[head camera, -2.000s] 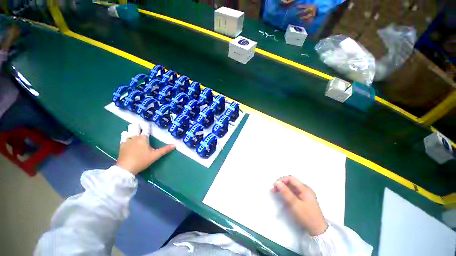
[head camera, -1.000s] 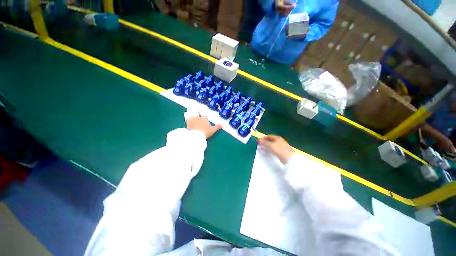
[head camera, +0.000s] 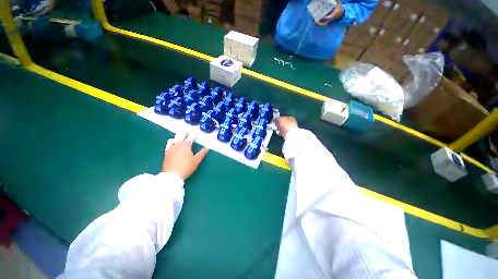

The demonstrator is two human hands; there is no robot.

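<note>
A white work sheet [head camera: 232, 154] bears several rows of standing blue looped wristwatches [head camera: 208, 121]. It lies across the yellow edge, partly over the dark conveyor. My left hand [head camera: 184, 157] is at the sheet's near edge, thumb spread, with pale covers on some fingertips; what its fingertips grip is hard to tell. My right hand [head camera: 285, 126] is at the sheet's right end, fingers bent at its edge beside the last watches; its fingertips are partly hidden.
Another white sheet [head camera: 382, 218] lies under my right arm, and one more [head camera: 467, 261] at the lower right. White boxes [head camera: 225, 71] stand on and beyond the conveyor [head camera: 306, 128]. A teal box part [head camera: 359, 116] and plastic bags [head camera: 373, 87] are at right. A person in blue [head camera: 306, 30] holds a box.
The watch sheet has shifted from the bench across the yellow edge toward the conveyor. My right hand has moved from the empty sheet to the watch sheet's right end. The camera view has shifted too.
</note>
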